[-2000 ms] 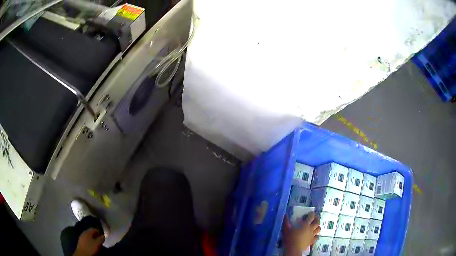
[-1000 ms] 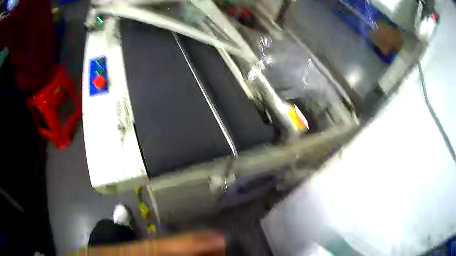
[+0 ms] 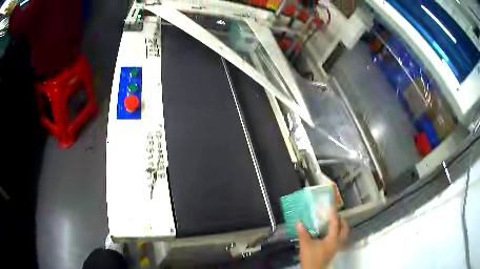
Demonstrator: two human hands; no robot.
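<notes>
My right hand [image 3: 322, 246] holds a teal-green and white carton [image 3: 301, 211] at the lower right, its thumb and fingers on the carton's near side. The carton is in the air beside the near right corner of the black infeed belt [image 3: 205, 142]. A thin shiny guide rail [image 3: 243, 126] runs lengthwise over the belt. Cream-white slanted bars [image 3: 231, 56] form a V over the belt's far part. My left hand is not in view.
A blue control panel [image 3: 129, 93] with a red button sits on the white side frame [image 3: 138, 184]. Clear film [image 3: 337, 131] lies right of the belt. A red stool [image 3: 67, 102] and a person in dark red [image 3: 45, 31] are at the left. A white surface [image 3: 416, 226] is at the lower right.
The view has swung from the blue crate to the belt. My right hand, earlier among the crate's cartons, now holds a carton near the belt. The blurred hand at the bottom edge is gone.
</notes>
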